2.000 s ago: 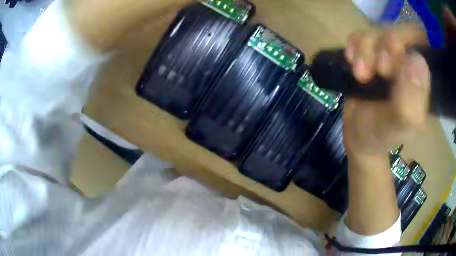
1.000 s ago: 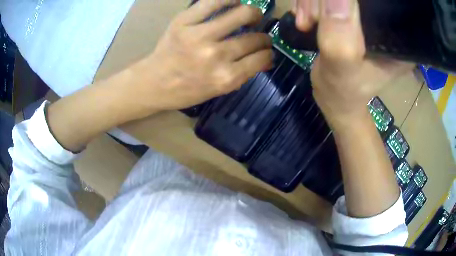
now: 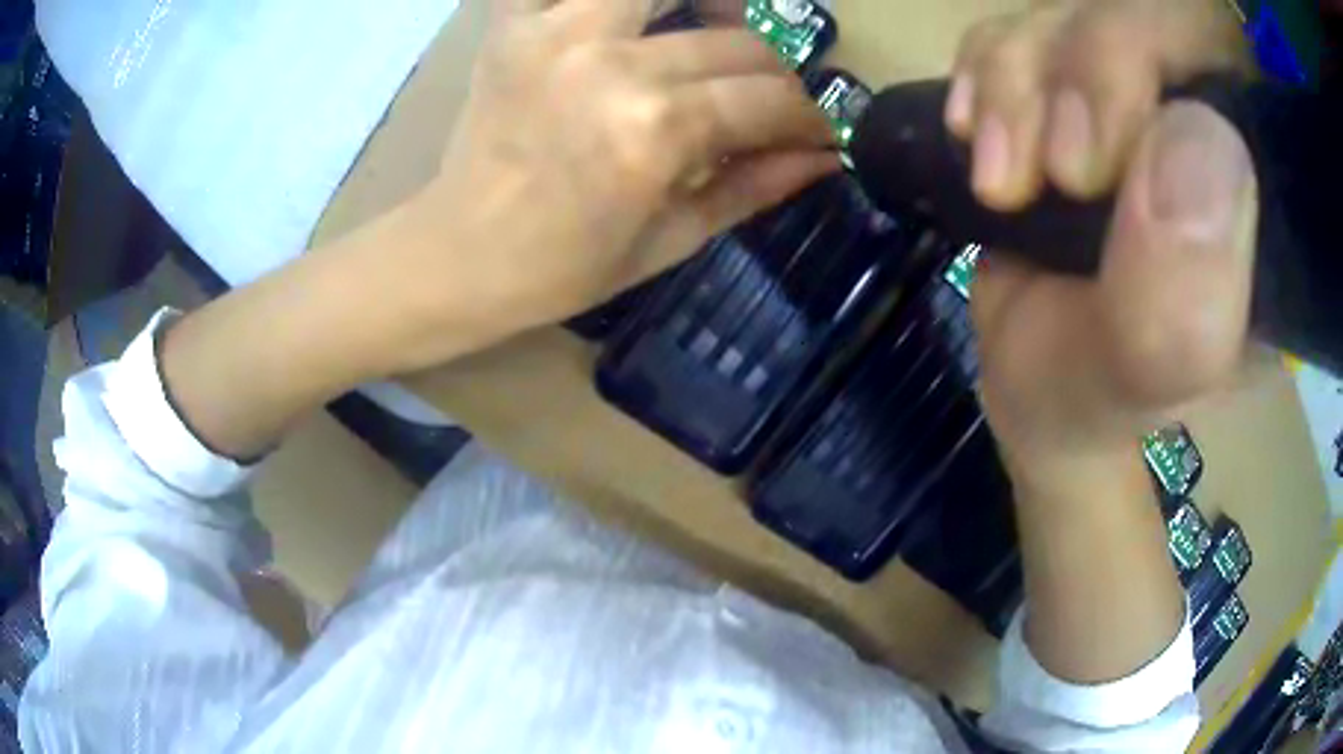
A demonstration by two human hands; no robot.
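Observation:
My right hand (image 3: 1112,221) is closed around a thick black electric screwdriver (image 3: 943,155), its front end over the green circuit board (image 3: 843,111) of a black housing (image 3: 722,346). My left hand (image 3: 633,148) is over the same housing, thumb and finger close together at the board's edge beside the driver's front. Whether a screw is between the fingertips cannot be told. The driver's bit is hidden. Another black housing (image 3: 862,457) lies to the right, its green board partly behind my right hand.
A tan cardboard sheet (image 3: 516,398) lies under the housings. More housings with green board ends (image 3: 1190,530) lie beyond my right wrist. Yellow tape (image 3: 1230,714) runs along the bench edge at lower right. A blue object (image 3: 1274,44) is at the upper right.
Since two seconds ago, my left hand has come in over the housings, its fingertips now by the driver's front. My right hand still holds the screwdriver, which has shifted slightly right since one second ago.

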